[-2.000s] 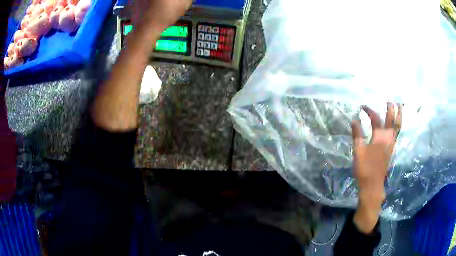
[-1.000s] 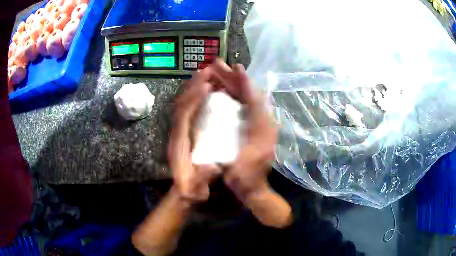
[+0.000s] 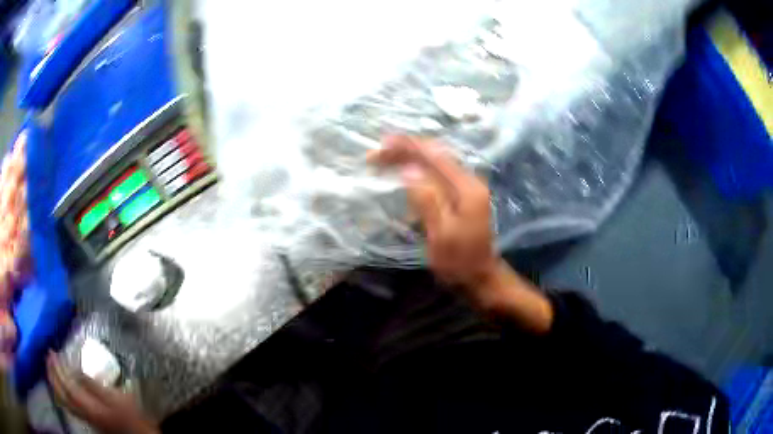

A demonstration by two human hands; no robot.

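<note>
A rounded white lump [image 3: 139, 280] sits on the speckled grey counter [image 3: 212, 331], just below the scale. A second white lump [image 3: 100, 360] is at the lower left, right beside the fingers of my left hand [image 3: 95, 400]; blur hides whether they grip it. My right hand [image 3: 458, 222] is open and empty, over the near part of the large clear plastic bag [image 3: 551, 199]. A small white piece [image 3: 460, 102] shows within the bag beyond it.
The scale [image 3: 140, 199], with green-lit displays and a blue platform, stands at the upper left. A blue tray [image 3: 47, 309] with peach pieces [image 3: 14, 220] is at the left edge. A blue crate [image 3: 729, 127] is at the right.
The view has swung right and tilted. The hands, together around a white lump a second ago, are apart: left at the lower left by a lump, right over the bag.
</note>
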